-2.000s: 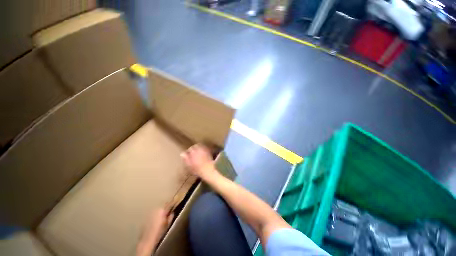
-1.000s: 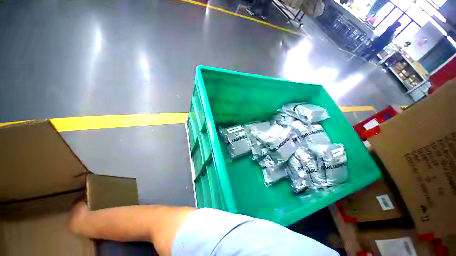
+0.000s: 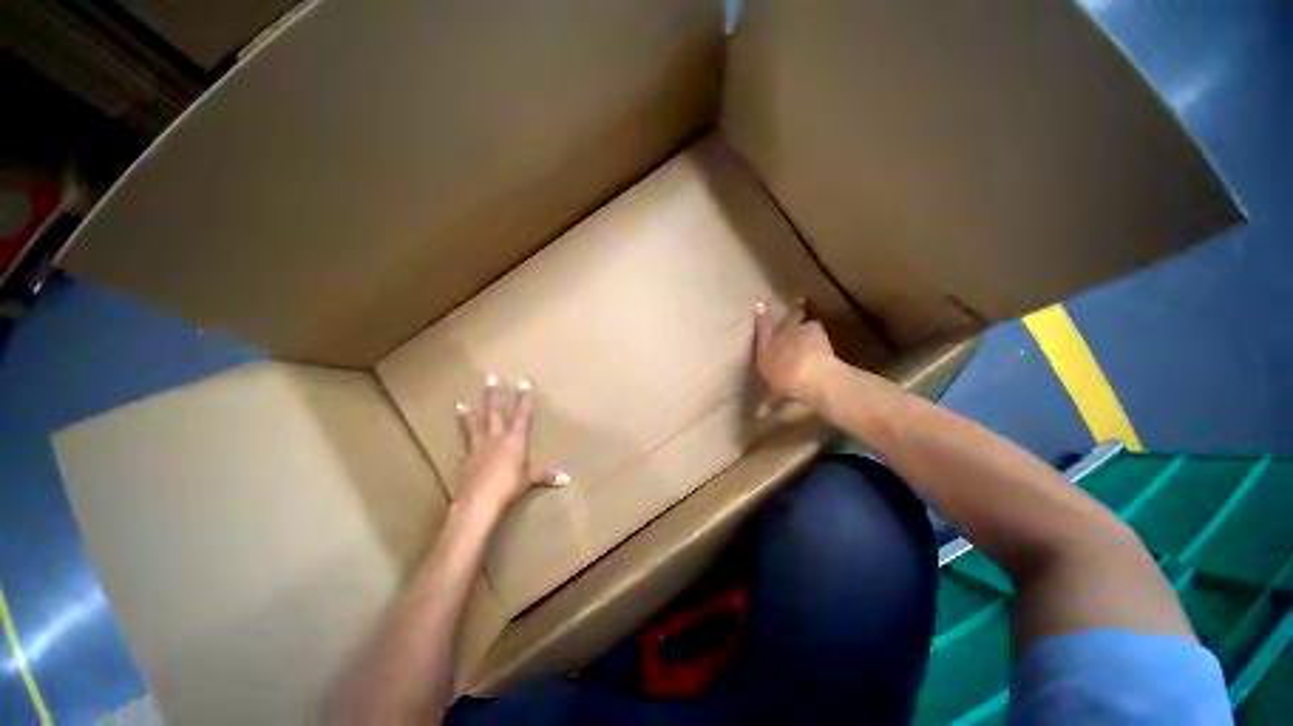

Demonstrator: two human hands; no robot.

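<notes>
A large open brown carton point(image 3: 567, 185) fills the middle of the view, with tall flaps standing at the back and right and one folded outward at the left. A flat cardboard surface point(image 3: 610, 333) lies inside it, with nothing on it but my hands. My left hand point(image 3: 499, 451) rests on its left part, fingers spread, holding nothing. My right hand point(image 3: 791, 355) touches its right part near the side wall, fingers apart and partly bent, holding nothing visible.
A green ribbed tote point(image 3: 1134, 567) stands at the lower right; its inside is out of view. My dark-clothed legs are against the carton's near side, with a red object point(image 3: 693, 645) between them. A yellow floor line point(image 3: 1081, 376) runs at the right. Stacked cardboard point(image 3: 107, 64) is at the upper left.
My view has swung from the green tote back to the carton. The packets have left the view. My left hand is now in view, and both hands lie flat inside the carton.
</notes>
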